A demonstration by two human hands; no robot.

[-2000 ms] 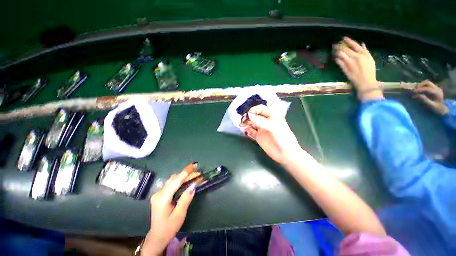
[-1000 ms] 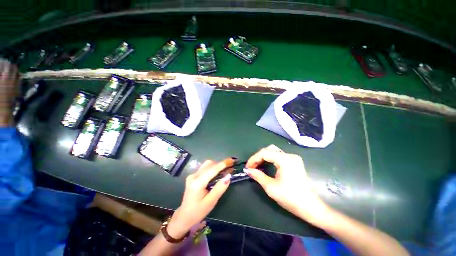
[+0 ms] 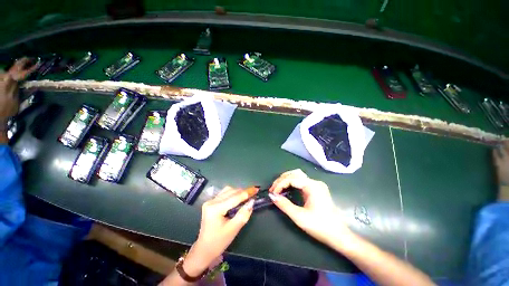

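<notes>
My left hand holds a dark phone assembly edge up, low at the centre, thumb and fingers on its sides. My right hand has its fingertips pinched at the phone's right end; a small part between them cannot be made out. A white parts bag with black parts stands behind my left hand. A second white bag with black parts stands behind my right hand.
Several open phone assemblies lie at left; one lies near the left bag. Phones and a red-edged one lie on the green belt beyond the whitish edge strip. Other people's blue sleeves show at both sides.
My right hand has come from the right bag to the phone in my left hand. The view has shifted. The neighbour's arm at right has withdrawn from the belt.
</notes>
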